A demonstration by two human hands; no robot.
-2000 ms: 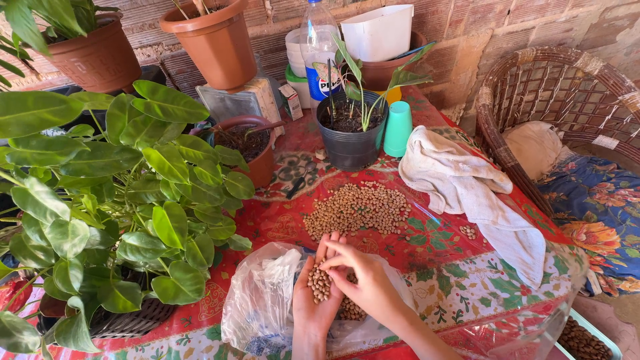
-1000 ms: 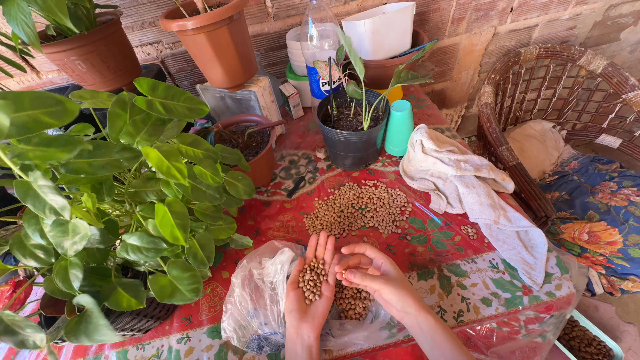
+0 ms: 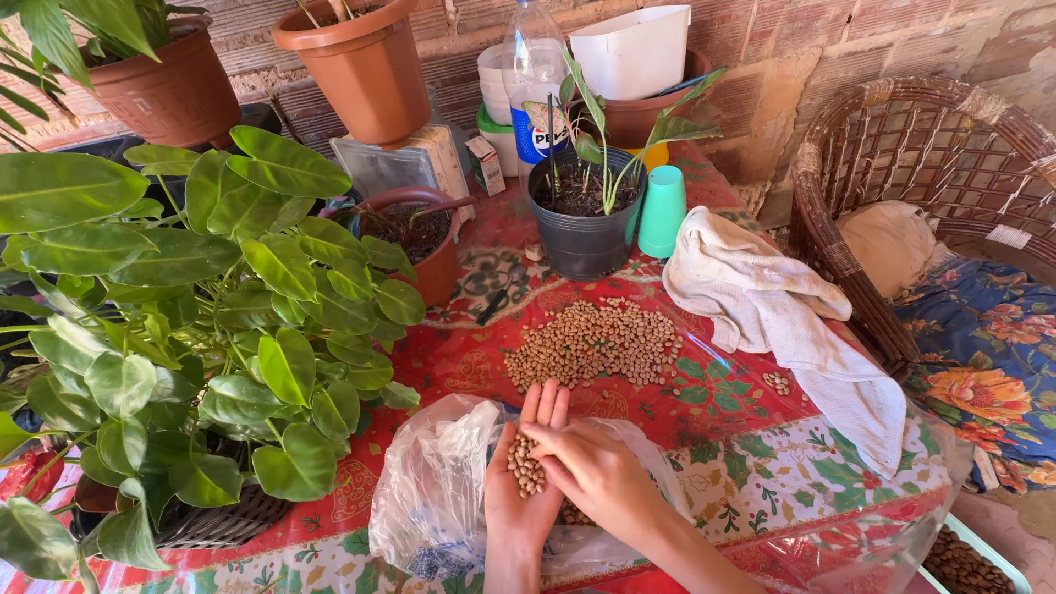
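Observation:
My left hand (image 3: 521,503) lies palm up and cups a small heap of brown beans (image 3: 525,469). Over that palm bends my right hand (image 3: 590,466), its thumb and fingertips at the beans; whether a bean is between them is hidden. Under both hands spreads a clear plastic bag (image 3: 437,487), with more beans partly showing in it beneath my right hand. Just beyond my fingertips, a larger pile of beans (image 3: 598,342) rests on the red patterned tablecloth (image 3: 470,371). A few loose beans (image 3: 777,383) lie near the white cloth (image 3: 759,297).
A large leafy plant (image 3: 289,272) fills the left side. Behind the pile stand a black plant pot (image 3: 586,239), a green plastic cup (image 3: 662,213) and a plastic bottle (image 3: 536,91). At right are a wicker chair (image 3: 813,223) and a tray of brown beans (image 3: 961,565).
My right hand has moved left, from beside my left palm to over it. Two seconds ago it was also over the palm. The bean pile looks unchanged.

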